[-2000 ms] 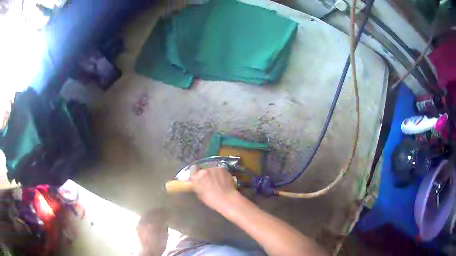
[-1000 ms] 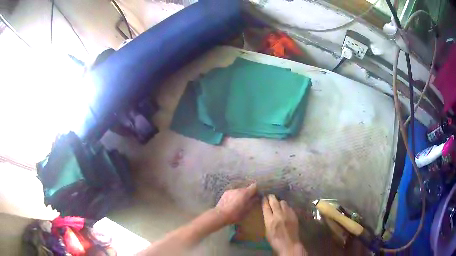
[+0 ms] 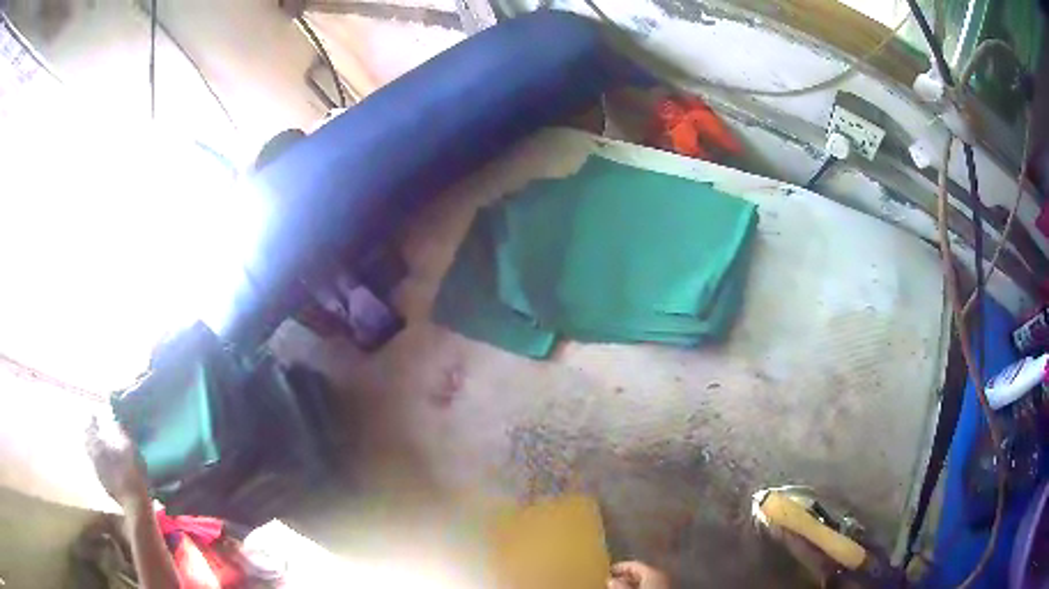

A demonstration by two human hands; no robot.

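The mustard-yellow template (image 3: 552,543) lies bare at the bottom centre. My right hand (image 3: 638,576), cut off by the lower edge, pinches its lower right corner. My left hand (image 3: 119,460) is at the left side of the dark green pile of pressed pieces (image 3: 184,423); glare and blur hide whether its fingers hold anything. The iron (image 3: 814,529) rests at the lower right with its tan handle up, no hand on it. A stack of lighter green cut pieces (image 3: 644,253) lies at the far side of the table.
A long dark blue roll (image 3: 426,138) runs along the far left edge. Purple cloth (image 3: 362,308) lies beside it. Cords (image 3: 946,230) hang at the right near a wall socket (image 3: 854,129). A white bottle (image 3: 1017,381) stands at the right. Red cloth (image 3: 198,552) is at the lower left.
My left hand has moved from the template to the pile at far left. The green cloth around the template is gone, leaving it bare. The iron was set down between the two earlier frames.
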